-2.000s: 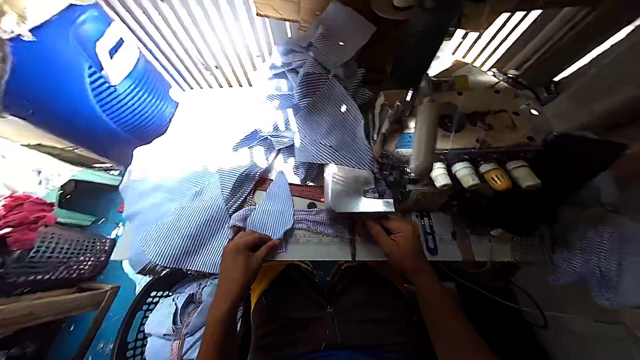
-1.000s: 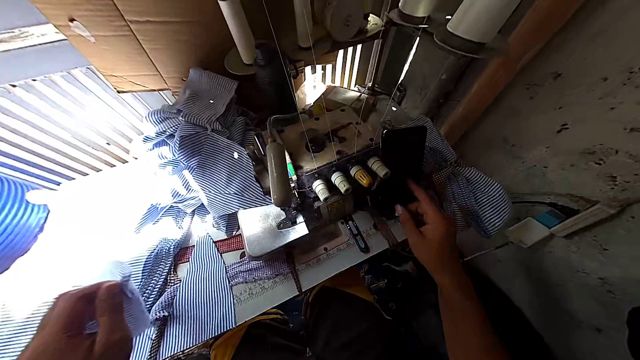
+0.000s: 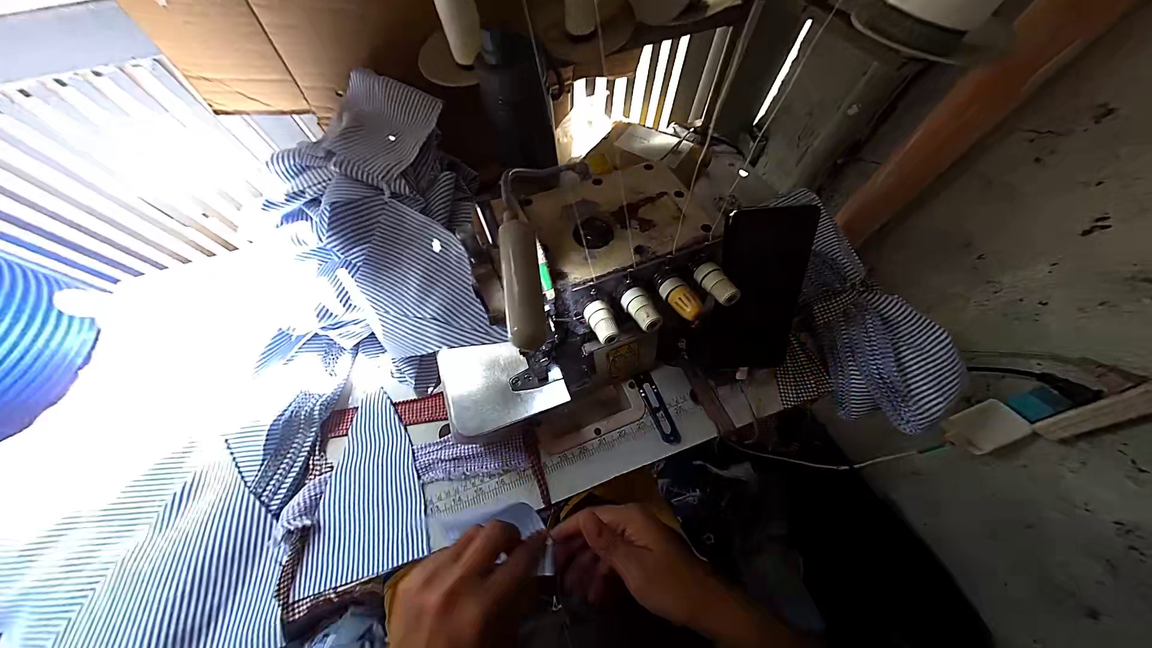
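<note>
Both hands are together at the table's front edge, below the overlock sewing machine [image 3: 621, 216]. My left hand [image 3: 468, 580] pinches a small pale cloth piece [image 3: 490, 524]. My right hand [image 3: 621, 553] touches it, fingertips meeting the left ones; whether it grips the cloth is hard to tell. Left of the hands lies a blue-and-white striped cloth piece [image 3: 369, 504]. A gathered checked strip [image 3: 472, 457] runs under the machine's metal plate [image 3: 495, 391]. The black phone-like slab [image 3: 765, 283] stands upright at the machine's right side.
Striped fabric is heaped [image 3: 387, 252] behind and left of the machine, and more spreads at the lower left [image 3: 180, 558]. A small thread snipper [image 3: 659, 409] lies on the ruler-marked table edge [image 3: 576, 463]. A striped cloth bundle [image 3: 891, 360] hangs at the right. Thread cones stand behind.
My left hand has moved in from the far left with the pale cloth. My right hand has left the black slab and come beside the left hand. The view has shifted.
</note>
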